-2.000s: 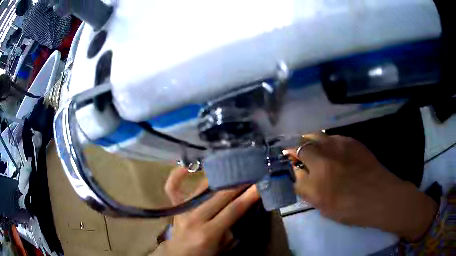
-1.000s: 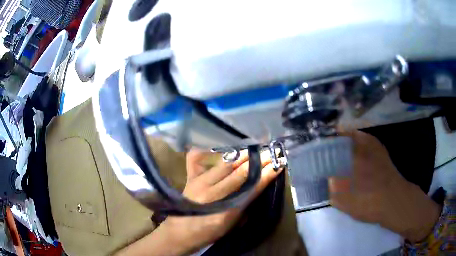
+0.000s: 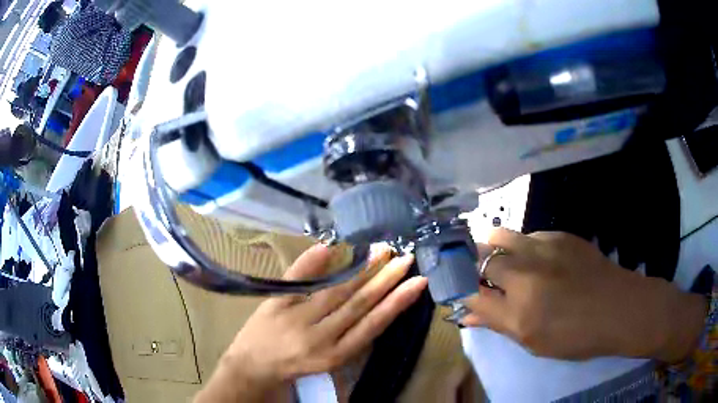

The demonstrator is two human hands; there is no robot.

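Note:
A tan garment panel (image 3: 142, 299) with curved stitching and a short slit lies under the white sewing machine head (image 3: 315, 71). A black strip (image 3: 397, 346) lies along its right edge. My left hand (image 3: 315, 323) lies flat on the panel and strip, fingers spread a little, fingertips by the tension dial (image 3: 374, 211). The needle and presser foot are hidden behind the head parts. My right hand (image 3: 551, 299), with a ring, is curled right of the head around small thread snips (image 3: 457, 313); only their metal tips show.
Black cut pieces (image 3: 602, 205) lie beyond my right hand, under the machine arm. A small dark rectangle (image 3: 701, 149) is at the far right. The curved metal guard (image 3: 169, 236) overhangs the panel. A grey marked strip (image 3: 614, 390) runs along the near edge. Cluttered workstations are at left.
The view has shifted, so the machine head sits further left than a second ago. My left hand lies flatter with its fingers extended. The snips' tips now show below my right fingers.

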